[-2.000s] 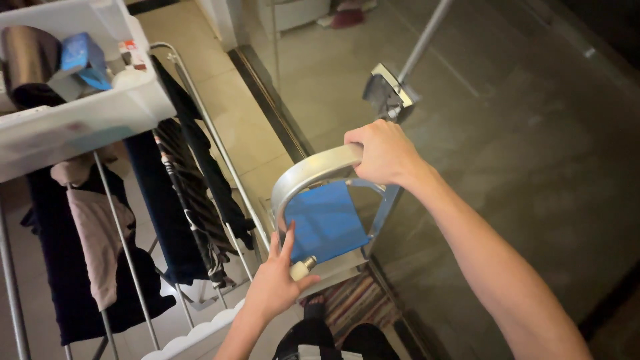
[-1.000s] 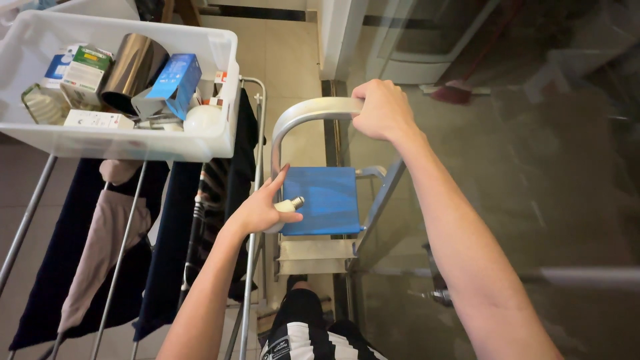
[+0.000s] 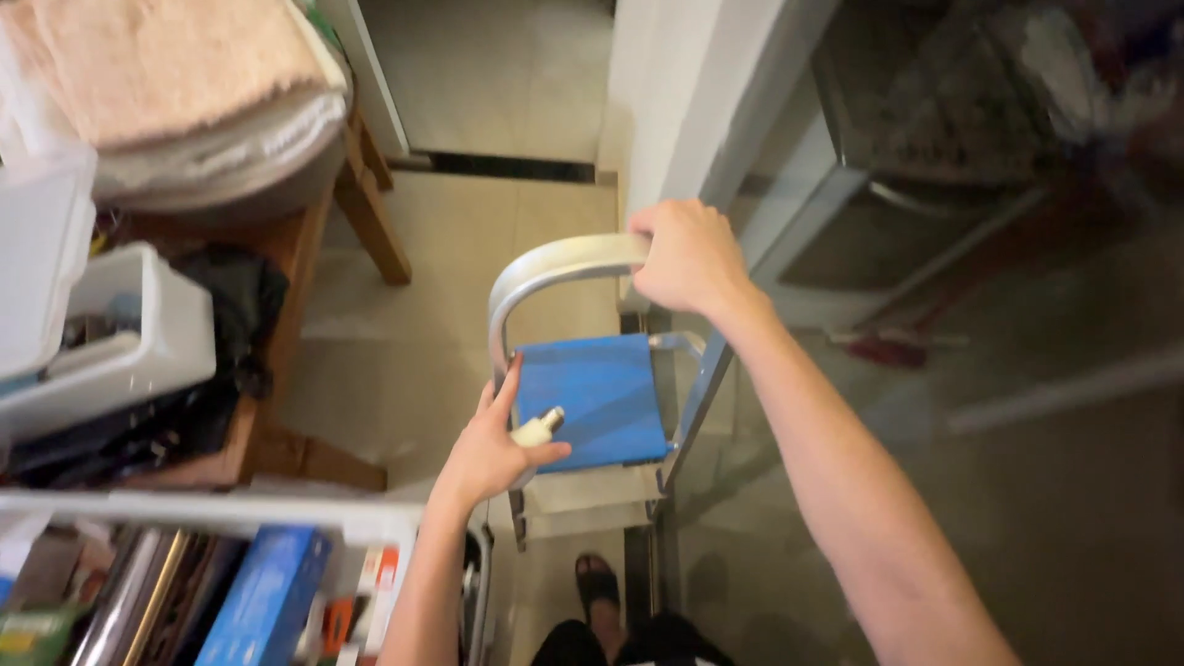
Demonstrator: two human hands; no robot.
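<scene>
A metal stepladder with a curved handrail (image 3: 564,257) and a blue top step (image 3: 592,398) stands in front of me. My right hand (image 3: 689,254) is closed around the right part of that rail. Lower down, my left hand (image 3: 499,444) holds a light bulb (image 3: 538,428) by its white body, between thumb and palm, its metal screw base pointing up and right over the blue step. The fingers of this hand reach along the rail's left upright. Lower pale steps show below the blue one, and a sandaled foot (image 3: 597,585) is beneath them.
At lower left is a white plastic bin (image 3: 370,518) of boxes and rolls. Behind it, a wooden table (image 3: 301,305) carries folded towels (image 3: 166,74) and a white open container (image 3: 180,314). A glass panel (image 3: 832,518) runs along the right, with a white frame (image 3: 684,111).
The view has swung considerably, bringing the wooden table and towels into sight. My right hand stays on the rail, and my left hand still holds the bulb beside the blue step.
</scene>
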